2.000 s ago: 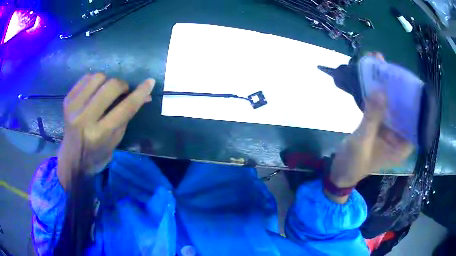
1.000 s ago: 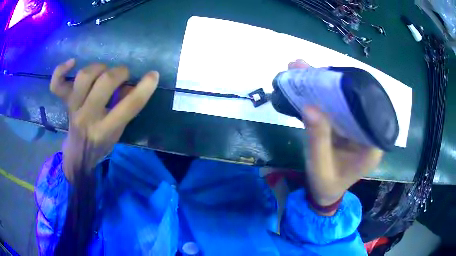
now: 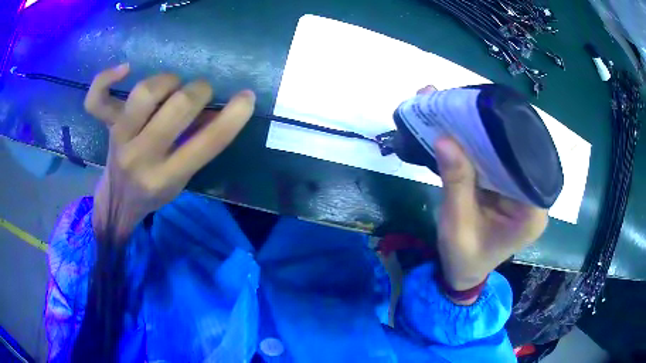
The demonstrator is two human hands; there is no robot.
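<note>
A thin black cable [image 3: 312, 126] runs from the left across the mat onto a white sheet [image 3: 354, 64]. Its small dark square end piece [image 3: 386, 144] lies on the sheet, partly hidden by the bottle's nozzle. My right hand [image 3: 478, 220] grips a black glue bottle with a pale printed label [image 3: 460, 124], tilted with its nozzle at the end piece; whether it touches cannot be told. My left hand [image 3: 159, 135] lies over the cable with bent fingers and holds it left of the sheet.
Black cables with pale tips [image 3: 520, 42] lie at the upper right. A long cable bundle [image 3: 618, 191] hangs over the right table edge. A small white cylinder [image 3: 601, 68] and clear plastic [image 3: 627, 25] are at the upper right. Two cable tips [image 3: 164, 7] show at the upper left.
My right hand has brought the bottle left, from the sheet's right side to the square end piece. My left hand has closed onto the cable. The whole sheet now appears farther right in view.
</note>
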